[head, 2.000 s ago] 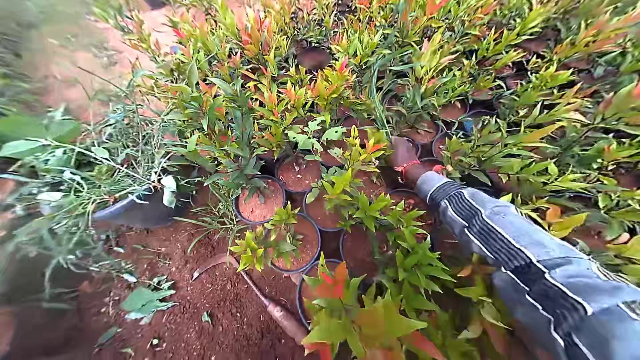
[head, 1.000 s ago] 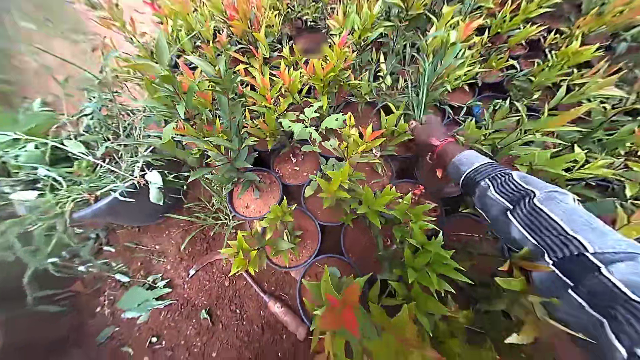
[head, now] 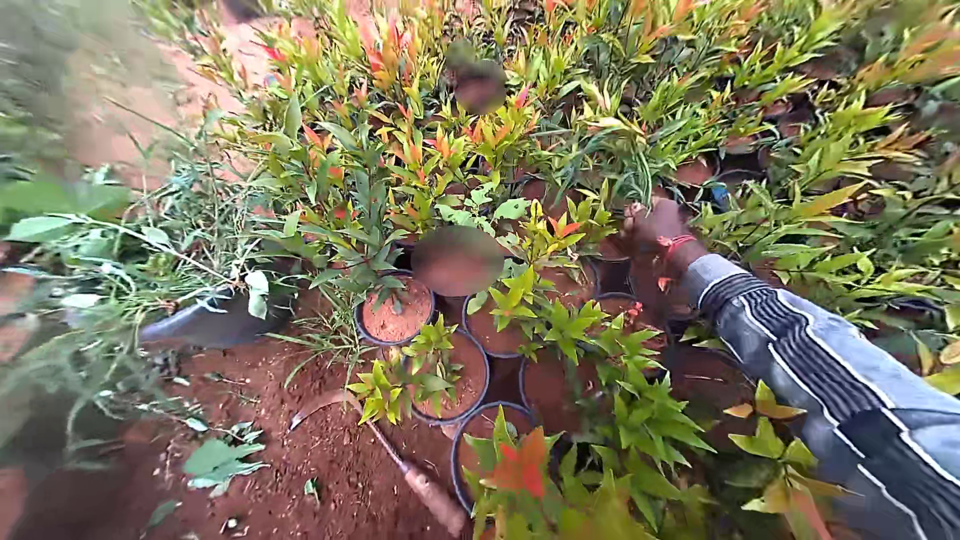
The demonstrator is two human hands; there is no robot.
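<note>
My right hand (head: 656, 221), with a red thread at the wrist and a grey striped sleeve, is closed around the base of a tuft of long green grass (head: 637, 176) among the potted plants, right of centre. Dark round pots of reddish soil stand near it, one with a soil surface (head: 396, 311) in plain view and another with a small leafy plant (head: 431, 375). A sickle (head: 397, 457) with a curved blade and a wooden handle lies on the red soil at the lower middle. My left hand is not in view.
A heap of pulled weeds (head: 187, 240) lies at the left, over a dark container or bag (head: 225, 319). Rows of potted plants with green and orange-red leaves (head: 405, 142) fill the back and right. A cut leaf (head: 221, 461) rests on the soil at lower left.
My right hand stays low among the pots at the grass. The grass tuft, upright one second ago, now bends over above the hand. The sickle lies in the same place on the soil.
</note>
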